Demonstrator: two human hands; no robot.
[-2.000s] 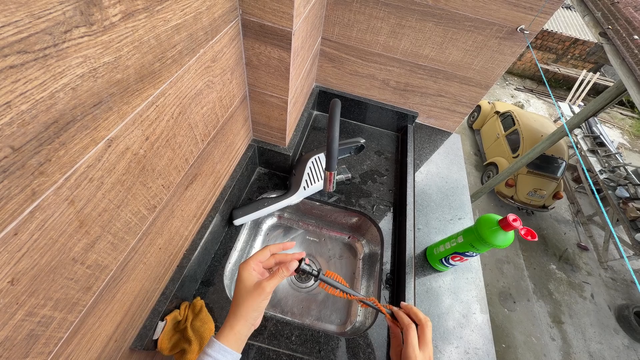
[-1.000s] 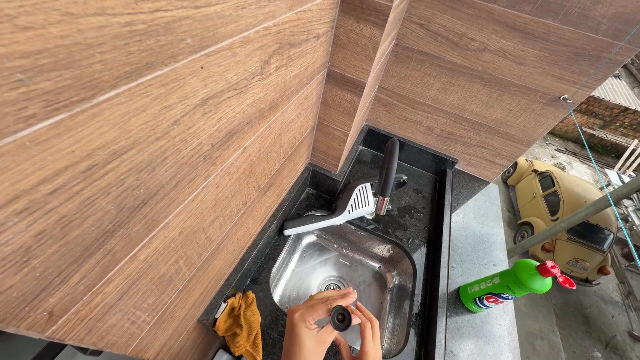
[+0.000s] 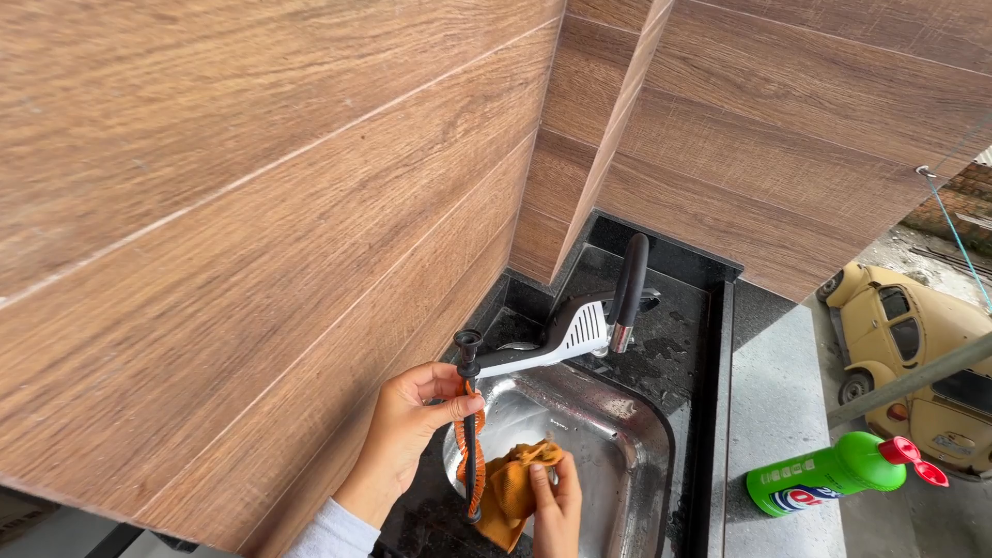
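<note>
My left hand (image 3: 415, 430) pinches a black rod with a spiral strip of orange bristles, a brush roller (image 3: 473, 457), near its black end fitting. It stands roughly upright over the left rim of the steel sink (image 3: 597, 434). My right hand (image 3: 556, 504) grips a mustard-coloured cloth (image 3: 508, 492) just right of the roller's lower end. Behind my hands, a white and black appliance part with slots (image 3: 573, 337) lies across the sink's back edge, beside the black faucet (image 3: 629, 279).
A green plastic bottle (image 3: 821, 473) with its red cap flipped up stands on the grey ledge (image 3: 783, 387) at right. Wood-look panels (image 3: 349, 232) wall the left and back. Wet black granite (image 3: 674, 333) surrounds the sink. Beyond the ledge, a beige car (image 3: 907, 333) is parked below.
The cloth, earlier lying on the counter left of the sink, is now in my right hand. My left hand has raised the roller from over the basin to a more upright pose at the left.
</note>
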